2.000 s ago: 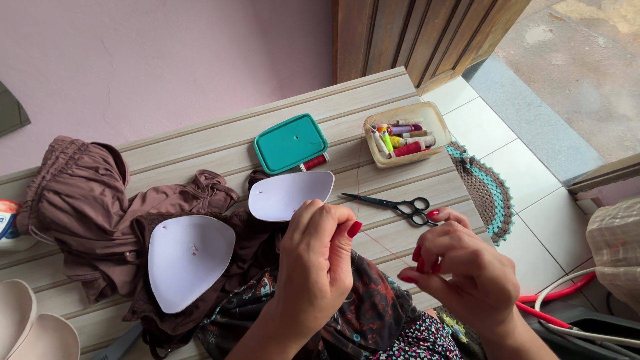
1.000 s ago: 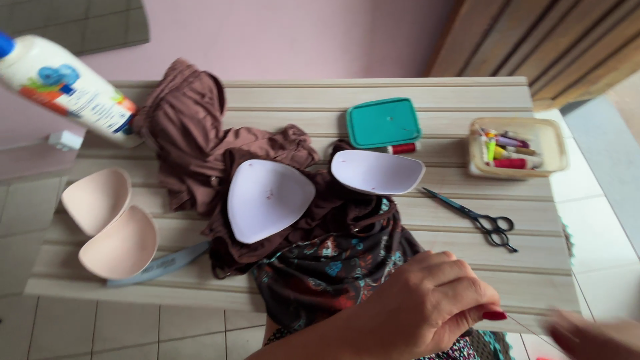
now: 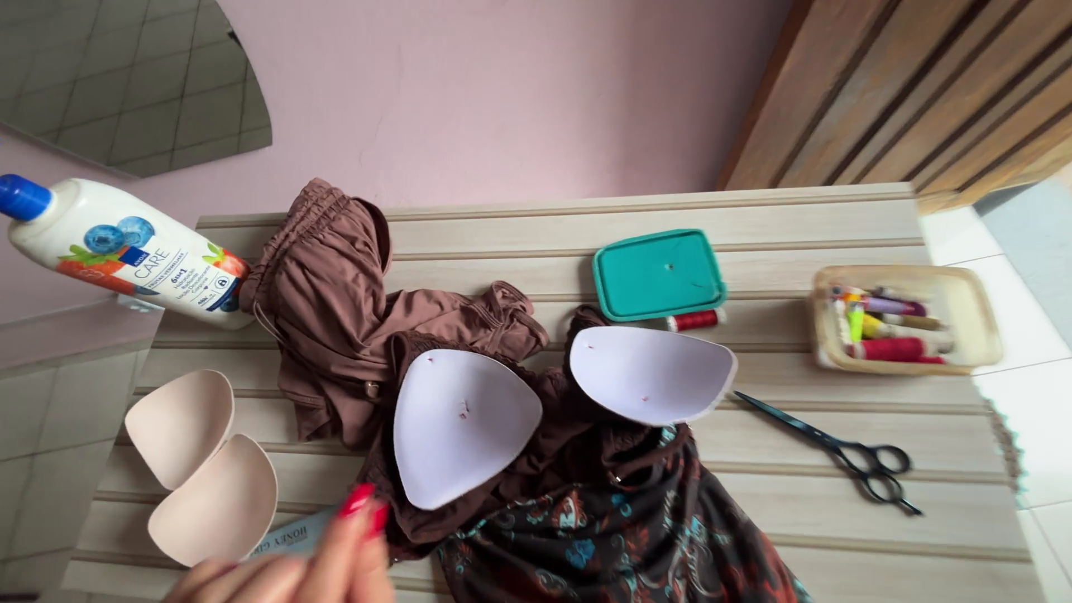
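My left hand [image 3: 293, 561] is at the bottom left, blurred, its red-nailed thumb and finger close together; whether they hold anything cannot be told. Just above is a white triangular bra pad [image 3: 465, 431] with small red stitches, lying on a dark patterned garment [image 3: 603, 528]. A second white pad [image 3: 649, 373] lies on the garment to the right. My right hand is out of view. Black scissors [image 3: 837, 448] lie partly open at the right. A red thread spool [image 3: 695, 320] touches the edge of a teal lid [image 3: 660, 275].
A plastic box [image 3: 988, 327] of thread spools stands at the right of the slatted table [image 3: 921, 544]. Brown fabric [image 3: 335, 335], a white bottle [image 3: 134, 251] and two beige pads [image 3: 188, 427] are at left. A pale blue strip [image 3: 293, 536] lies partly behind my left hand.
My hands were close together above the garment two seconds ago. My right hand has left the view; my left is now at the lower left. The view has shifted strongly.
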